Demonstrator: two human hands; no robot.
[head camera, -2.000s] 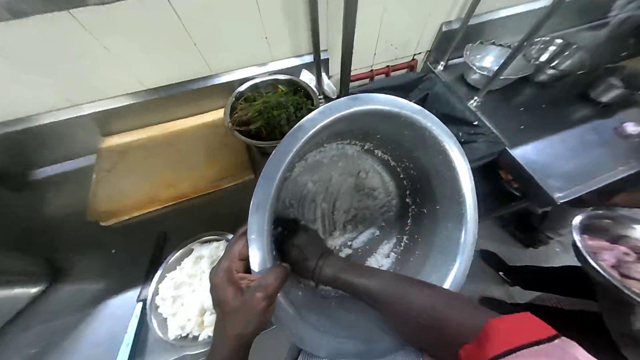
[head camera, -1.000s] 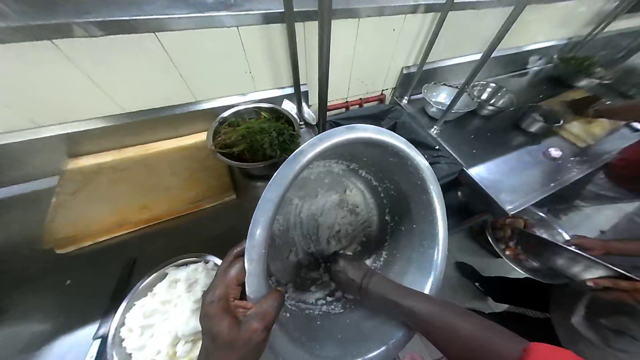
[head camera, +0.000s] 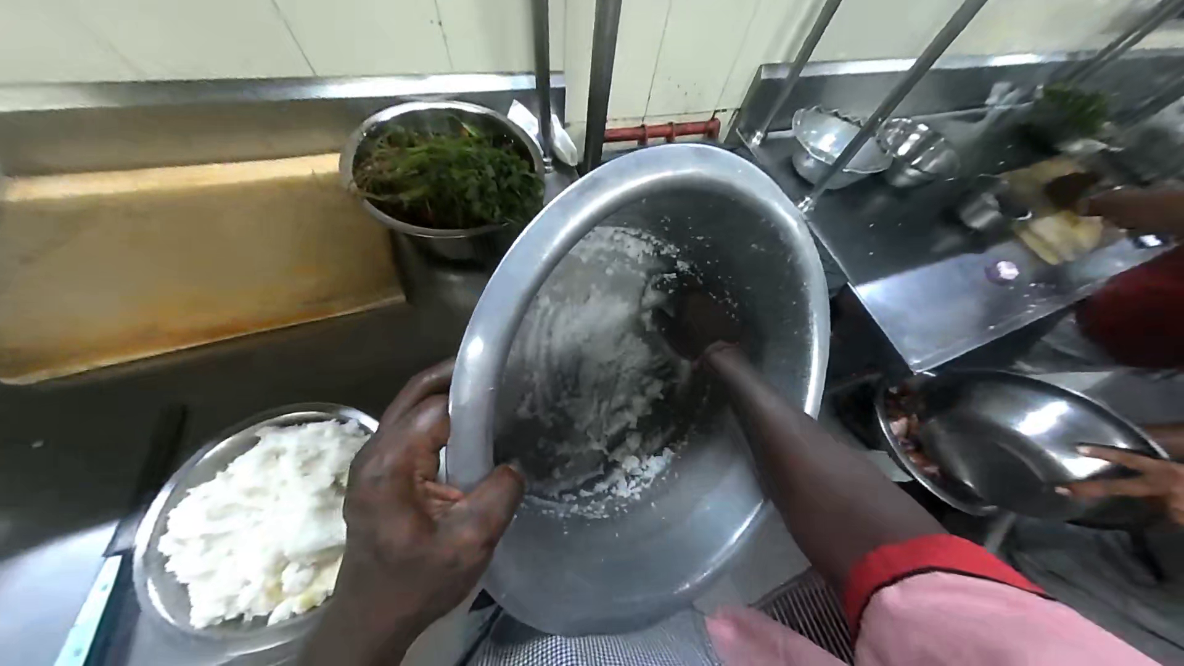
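A large metal pot (head camera: 638, 573) is tilted toward the camera, with white, grainy residue (head camera: 601, 351) smeared over its bottom and wall. My left hand (head camera: 421, 499) grips the rim at its left side, thumb on the inner edge. My right hand (head camera: 698, 324) reaches inside, pressed near the right part of the bottom; it is dark and blurred, so its fingers and anything in them cannot be made out. Left of the pot, a round metal dish (head camera: 153, 564) holds a heap of white, crumbly food (head camera: 268, 518), partly behind my left hand.
Behind stand a metal bowl of green herbs (head camera: 449, 176) and a stained board (head camera: 203, 268). A knife (head camera: 102, 592) lies at the left. On the right are steel bowls (head camera: 837, 148), a metal counter (head camera: 934, 305) and another person's hand (head camera: 1128, 476) at a tilted bowl (head camera: 1027, 435).
My right hand has moved from the left side of the pot's inside to the right side. My left hand still holds the rim. At the right, a person's tilted bowl has come into view since the first frame.
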